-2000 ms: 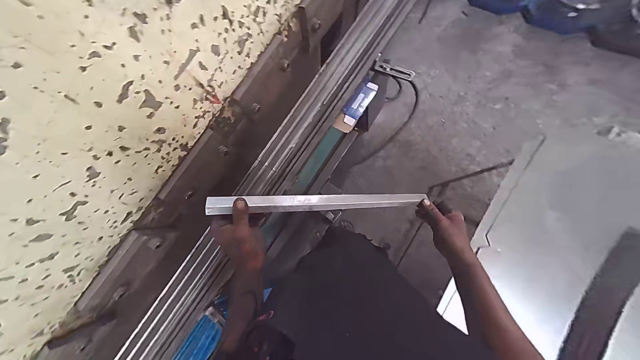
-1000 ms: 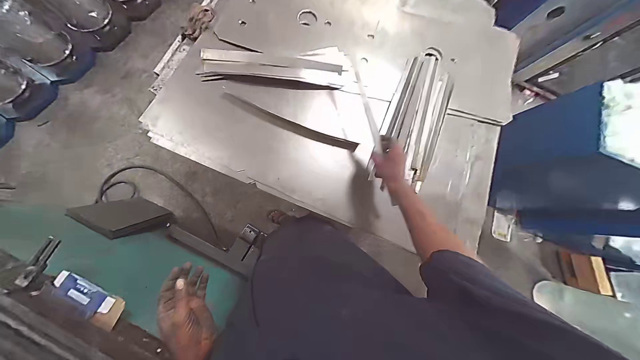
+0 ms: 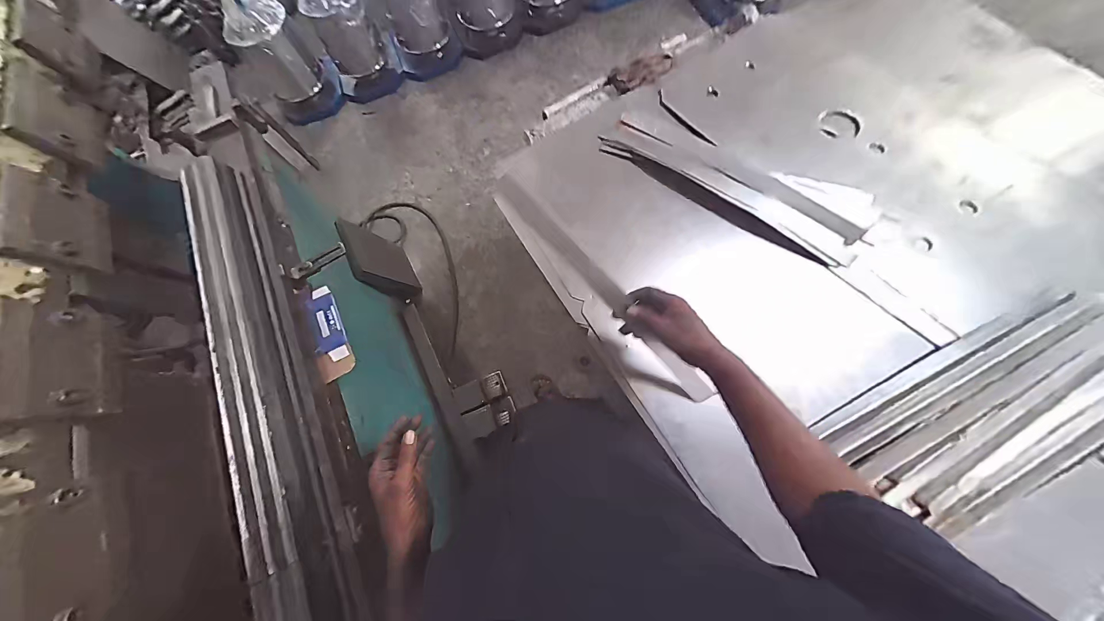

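Note:
My right hand [image 3: 671, 326] grips a flat metal strip [image 3: 561, 237] near its middle, over the edge of a large sheet-metal stack [image 3: 733, 302]. The strip runs from upper left to lower right. My left hand [image 3: 403, 487] is bare and empty, its fingers loosely apart above the green machine bed [image 3: 375, 388]. Left of it lie long grooved metal bars [image 3: 246, 371] along the machine. Beyond my right hand, several thin metal strips [image 3: 733, 194] lie on the sheets, and a bundle of folded metal profiles [image 3: 992, 405] rests at the right.
A blue and white carton [image 3: 328, 323] lies on the green bed beside a dark flat box [image 3: 377, 259] on an arm. A black cable [image 3: 454, 285] curls over the floor. Plastic-wrapped blue-based items [image 3: 418, 39] stand at the top. The machine's bolted frame [image 3: 52, 345] is at the left.
Two seconds ago both hands held a metal piece over the machine; my left hand is now off it. My right hand was at the profile bundle one second ago. The view has swung considerably.

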